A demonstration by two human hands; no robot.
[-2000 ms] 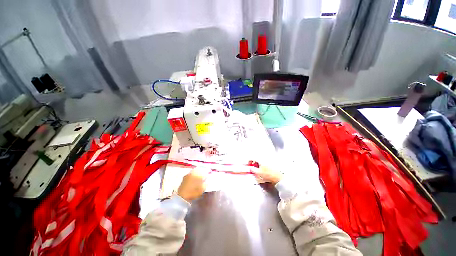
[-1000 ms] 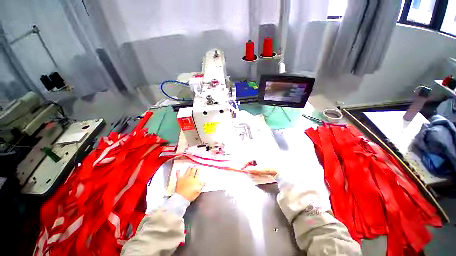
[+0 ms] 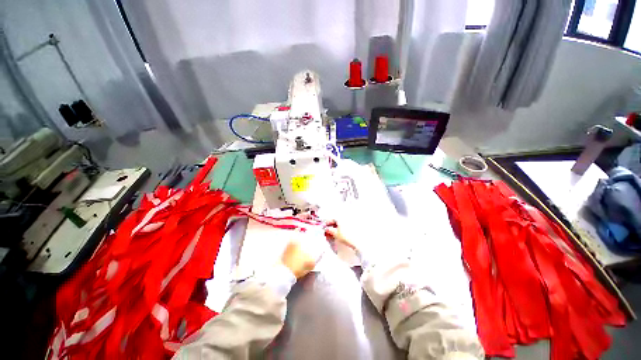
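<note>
A red strap (image 3: 270,220) runs from the left pile of straps (image 3: 176,246) across the pale work plate (image 3: 256,246) to just in front of the white sewing machine head (image 3: 301,169). My right hand (image 3: 340,236) has its fingers closed on the strap's end near the needle area. My left hand (image 3: 300,259) rests low over the plate, just in front of the strap; its fingers are washed out by glare, and I cannot tell whether they touch the strap. The presser foot is too small and bright to make out.
The right pile of straps (image 3: 516,260) hangs toward the table's front edge. A control screen (image 3: 408,132), a blue box (image 3: 351,128) and a tape roll (image 3: 472,164) stand behind. Two red thread cones (image 3: 368,71) are at the back. A blue air hose (image 3: 246,128) loops left of the head.
My right hand has moved left and up toward the machine head with the strap end. My left hand has moved right across the plate. The view has shifted slightly.
</note>
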